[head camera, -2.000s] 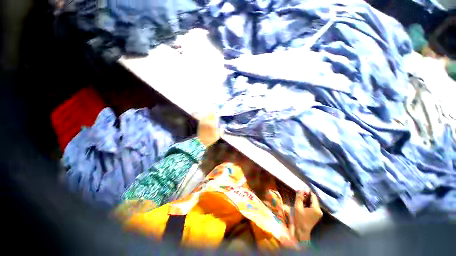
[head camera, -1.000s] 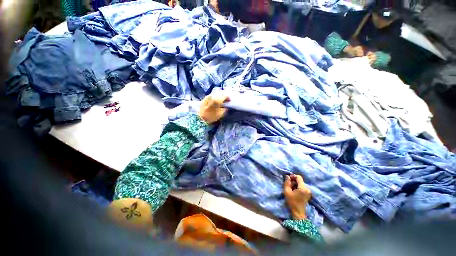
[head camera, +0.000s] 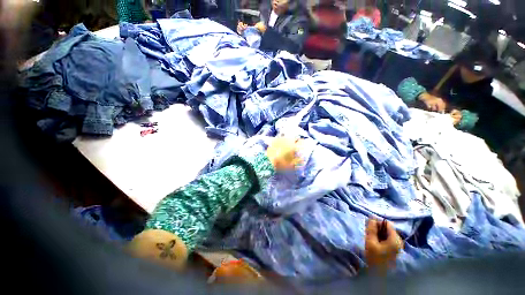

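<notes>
Light-blue shirts (head camera: 345, 132) lie in a large heap across the white table and over its near edge. My left hand (head camera: 285, 154), in a green patterned sleeve, is on the near part of the heap, slightly blurred, with light-blue cloth at its fingers. My right hand (head camera: 382, 245) is over the cloth at the lower right. Its fingers are closed around a small dark tool (head camera: 382, 229), mostly hidden, perhaps a thread clipper.
Darker blue garments (head camera: 103, 75) are heaped at the far left. Small red and dark items (head camera: 148, 129) lie on the white tabletop (head camera: 155, 167). Off-white garments (head camera: 460, 155) are heaped at the right, with another person's hands (head camera: 434, 103) behind them. More people stand at the back.
The view has tilted up and shows more of the room. My left hand was near the table edge, then moved onto the heap. My right hand has come up from beside the edge onto the cloth.
</notes>
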